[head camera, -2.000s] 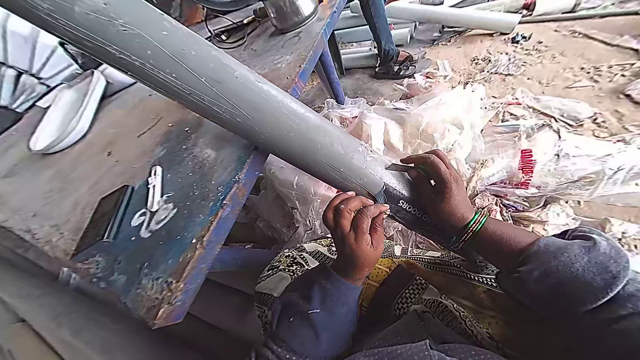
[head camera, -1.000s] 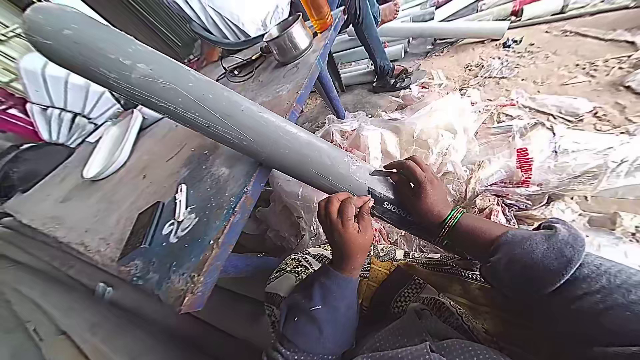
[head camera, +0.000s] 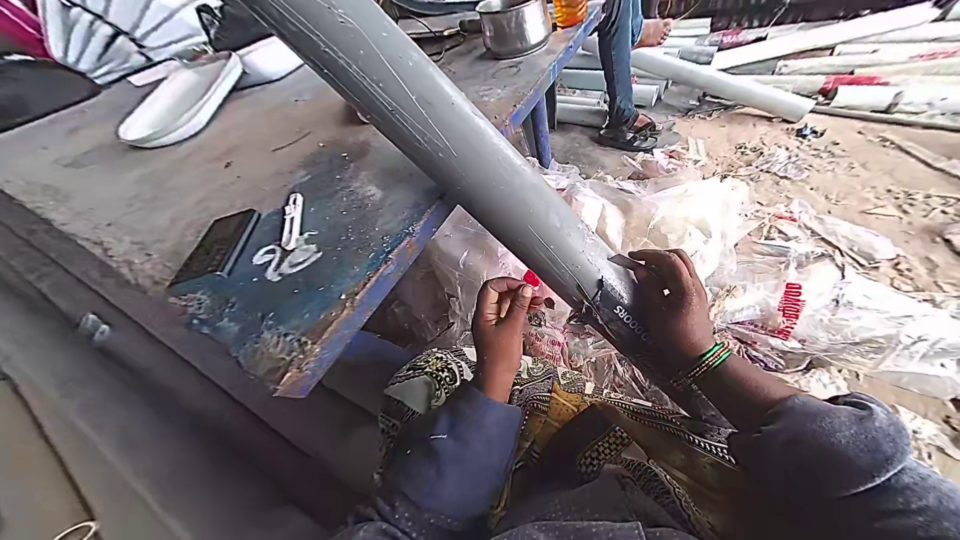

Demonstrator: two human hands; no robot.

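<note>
A long grey plastic pipe (head camera: pixel 480 176) slants from the top left down to my lap, crossing the corner of the table. Dark film bearing pale lettering (head camera: pixel 628 319) wraps its lower end, with a ragged upper edge. My right hand (head camera: pixel 675 304) rests on that end, a small flat dark blade-like piece (head camera: pixel 622 261) pinched between thumb and fingers. My left hand (head camera: pixel 504 322) is raised just left of the pipe, apart from it, thumb and fingertips together on a small dark scrap (head camera: pixel 547 301). Green and dark bangles circle my right wrist.
On the worn table (head camera: pixel 187 169) lie a dark flat phone-like object (head camera: pixel 217 244), a white utility knife-like tool (head camera: pixel 292 221), a white tray-like piece (head camera: pixel 180 101) and a metal pot (head camera: pixel 517 28). Crumpled plastic film (head camera: pixel 675 217) covers the ground. Beyond are pipes (head camera: pixel 727 86) and a person's leg (head camera: pixel 619 67).
My left hand has come away from the pipe, where it touched the film's edge in the earlier frames. My right hand stays at the pipe's lower end.
</note>
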